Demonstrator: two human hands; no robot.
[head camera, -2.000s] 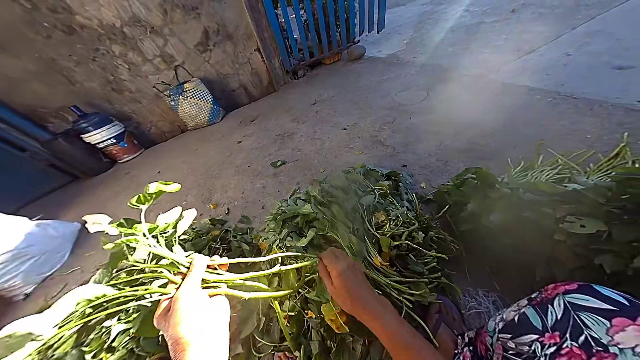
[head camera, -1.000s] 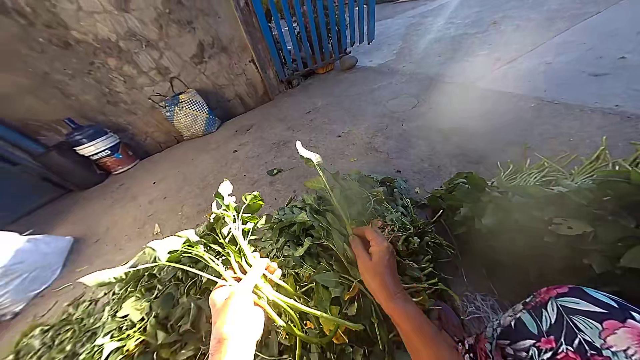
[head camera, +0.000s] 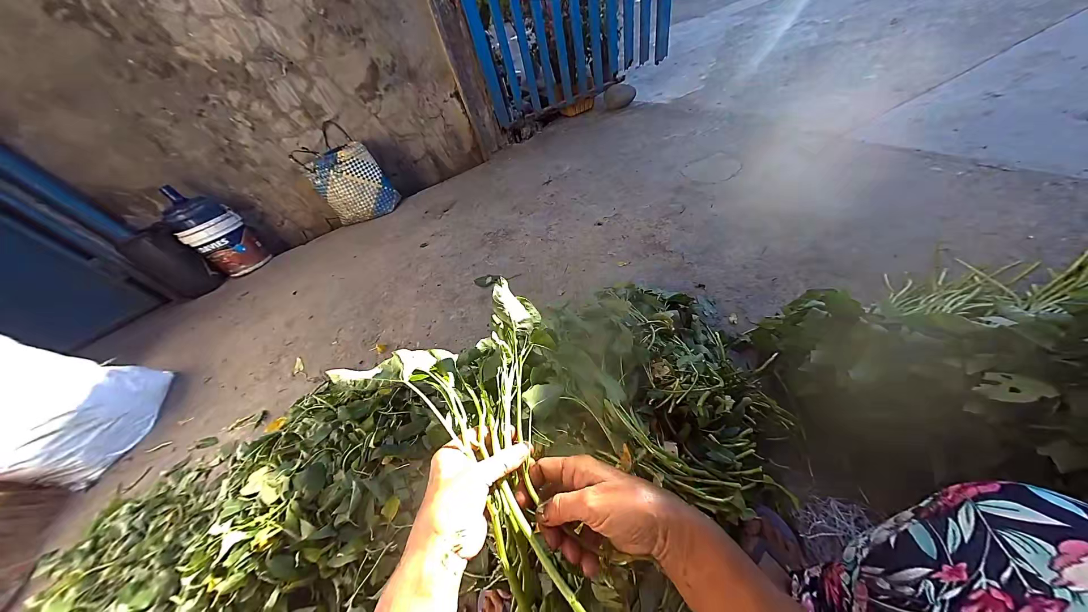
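My left hand (head camera: 463, 493), brightly sunlit, is closed around a bunch of leafy green stems (head camera: 501, 399) that stands upright with its leaves at the top. Cut stem ends stick out below the fist. My right hand (head camera: 595, 506) is beside it, fingers curled at the lower stems; a thin stem passes by its fingertips, and whether it is gripped is unclear. Loose greens (head camera: 297, 501) lie in a heap at the left. Behind my right hand is another pile of leafy stems (head camera: 688, 391).
More bundled greens (head camera: 935, 365) lie at the right, near floral cloth (head camera: 977, 552). A white sack (head camera: 76, 416) is at the left. Along the wall stand a bucket with a blue water bottle (head camera: 217, 234) and a woven bag (head camera: 357, 183). Behind is a blue slatted gate (head camera: 561, 51).
The bunch in my left hand was lying sideways and now points upward. My right hand, earlier apart at the right pile with a leafy stem, has come in against the bunch.
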